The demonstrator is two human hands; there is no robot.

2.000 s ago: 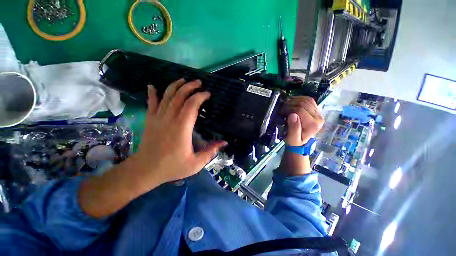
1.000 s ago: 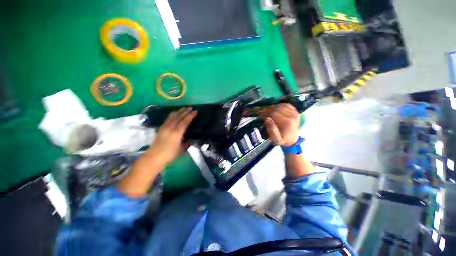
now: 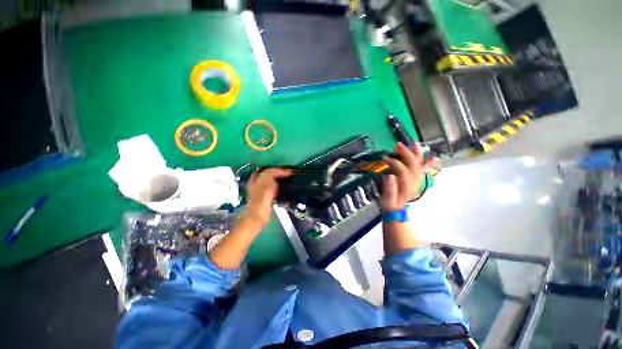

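The black vented panel lies tilted over the dark chassis tray. My left hand grips the panel's left end. My right hand spans the right end of the circuit board assembly, where orange windings show; its fingertips are blurred and the exact contact is hard to see. A row of white-silver blocks shows along the near side. The panel and my hands hide part of the board.
A black electric screwdriver lies beyond my right hand. Two yellow rings with small metal bits, a yellow tape roll, a paper cup on a white wipe, a bag of small parts and a blue-white marker surround the work.
The view has drawn back and shifted, showing more of the bench. The panel has gone from raised across the work to lower over the chassis. My right hand's fingers have spread.
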